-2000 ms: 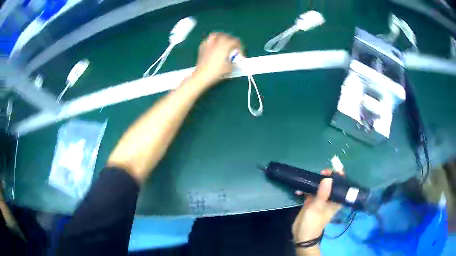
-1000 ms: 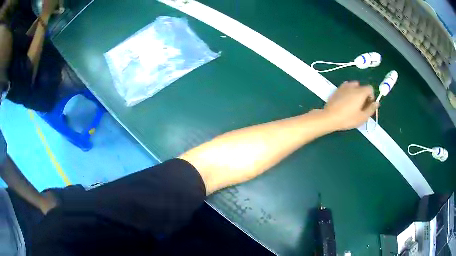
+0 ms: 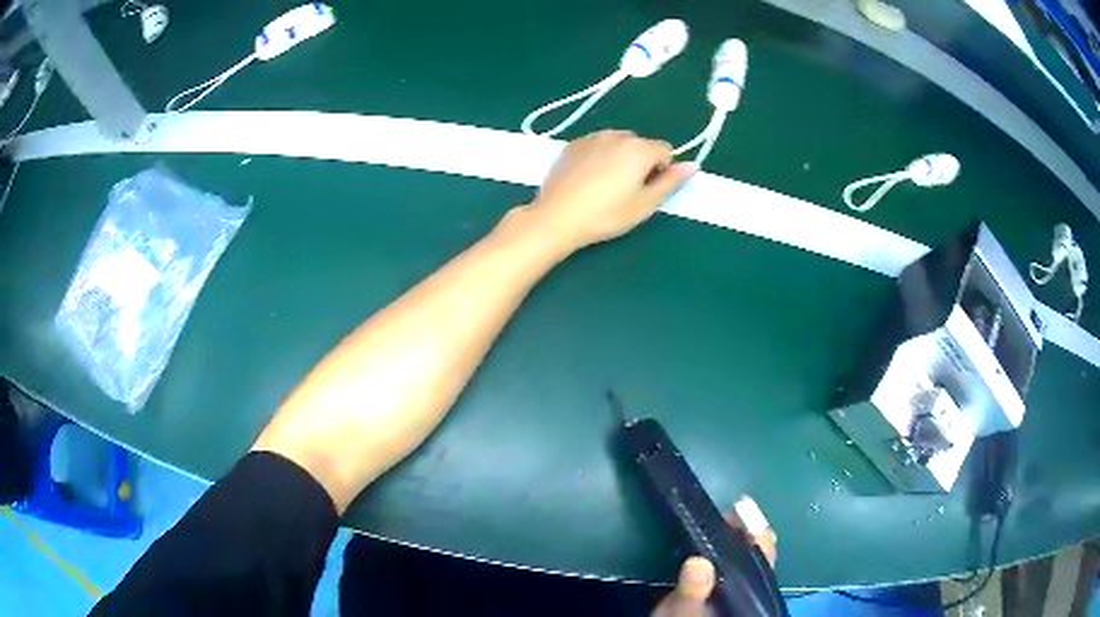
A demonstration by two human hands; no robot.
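Note:
My left hand (image 3: 609,187) is over the white strip (image 3: 784,223), its fingertips closed on the cord loop (image 3: 709,135) of a white unit. That unit's rounded body (image 3: 727,75) with a blue band lies beyond the strip. A second white unit (image 3: 655,48) lies just left of it, its loop towards my hand. My right hand (image 3: 694,581), cut off by the bottom edge, is around the black electric screwdriver (image 3: 694,512). The thin driver bit (image 3: 615,407) points up and left, away from the units. A small white piece (image 3: 750,516) shows by my right fingers.
More white units lie beyond the strip, one at the left (image 3: 294,31) and one at the right (image 3: 935,170). The screw feeder (image 3: 941,374) stands at the right, with tiny screws (image 3: 832,482) scattered beside it. A clear plastic bag (image 3: 145,289) lies at the left.
The view has swung back right, bringing the feeder and right hand into full view. My left hand, earlier on a unit at the strip, is now at another unit's loop.

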